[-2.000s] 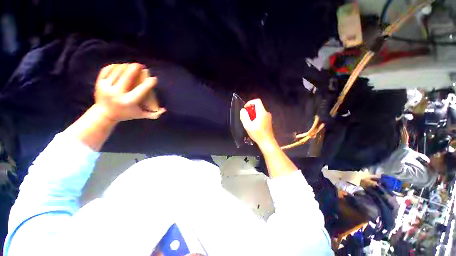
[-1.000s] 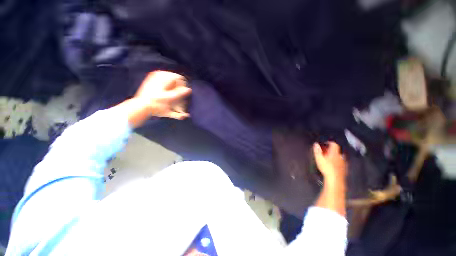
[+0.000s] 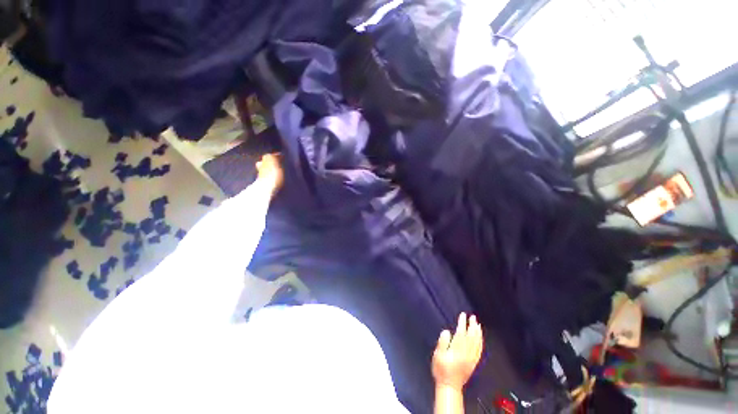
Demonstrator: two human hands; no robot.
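A dark navy garment [image 3: 380,251] lies in long folds over the board and is crumpled at its far left end. My left hand [image 3: 270,170] is at that end, closed on the garment's edge; its fingers are partly hidden. My right hand [image 3: 459,354] is open, fingers spread, over the garment near the board's right end. The iron is mostly out of sight; its red spot [image 3: 506,403] shows at the bottom edge. The dark board end [image 3: 231,166] shows left of my left hand.
A large dark garment heap [image 3: 518,218] lies behind the board, another dark heap [image 3: 154,57] at the upper left. Dark scraps lie on the pale floor [image 3: 146,267]. Cables, a tan block [image 3: 624,322] and an orange-white tag [image 3: 660,199] are at the right.
My right hand has let go of the iron. My left hand has moved to the garment's far end and closed on it. The view has turned left, showing more floor.
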